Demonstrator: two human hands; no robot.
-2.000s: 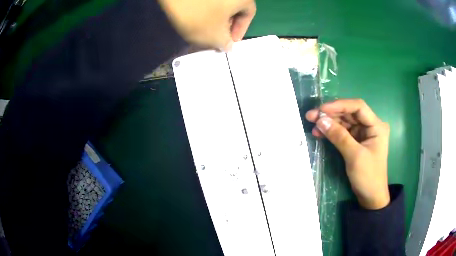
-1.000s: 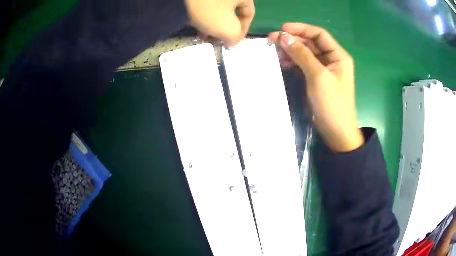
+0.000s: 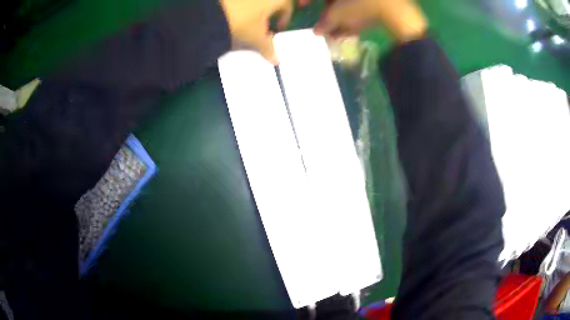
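Note:
Two long white power strips lie side by side, the left strip (image 3: 256,144) and the right strip (image 3: 337,187), with a narrow gap at their far ends. The right strip reaches farther forward. My left hand (image 3: 256,25) is blurred at the top edge, its fingers at the far ends by the gap. My right hand (image 3: 369,19) is blurred, its fingertips at the right strip's far corner. Whether either hand grips anything is hidden by blur. A blue parts bin (image 3: 140,150) of tiny pale pieces stands at the left, partly behind my left sleeve.
A row of white power strips (image 3: 528,150) stands on the green surface (image 3: 187,206) at the right. A red tote (image 3: 519,297) and a white cord (image 3: 553,253) are at the lower right, beside part of another person's hand (image 3: 556,294). Clear tape (image 3: 365,125) runs right of the strips.
My right hand has moved up and turned inward over the far end. The strips' near ends and short cord parts now show. The right strip sits farther forward than the left one.

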